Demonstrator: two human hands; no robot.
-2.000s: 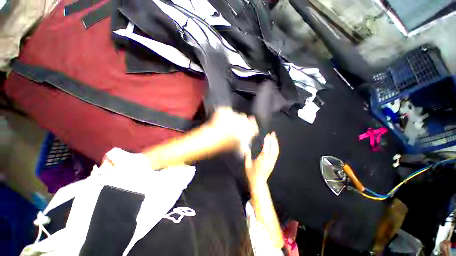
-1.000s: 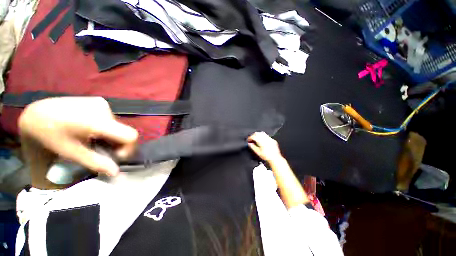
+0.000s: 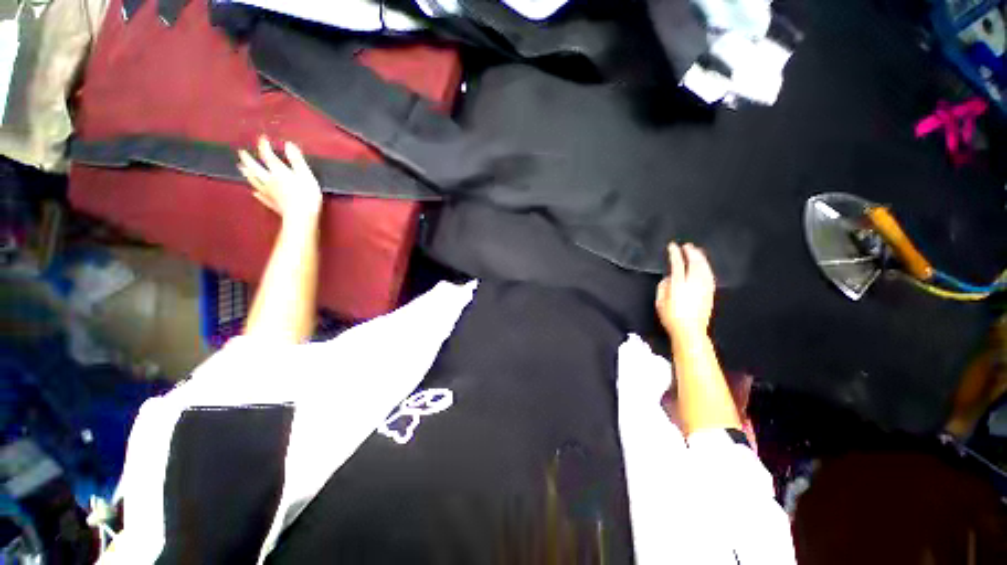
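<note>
A long dark strip (image 3: 387, 124) runs from the upper left of the dark red block (image 3: 370, 243) down onto the black table cover (image 3: 795, 353), twisted or bunched near the block's edge. Another dark strip (image 3: 144, 152) lies flat across the red block. My left hand (image 3: 285, 185) is over this flat strip, fingers spread, holding nothing. My right hand (image 3: 687, 289) is at the right end of the long strip, fingers extended and touching or close to its edge; no grip shows.
The iron (image 3: 845, 245), with its orange handle and blue and yellow lines, lies at the right. A pink scrap (image 3: 952, 127) is beyond it. A heap of black and white cloth (image 3: 734, 66) is at the far side. Part of a blue basket (image 3: 977, 44) shows at the upper right.
My left hand has moved from the near left onto the red block and opened. My right hand has moved right. The long strip now lies across the block and table.
</note>
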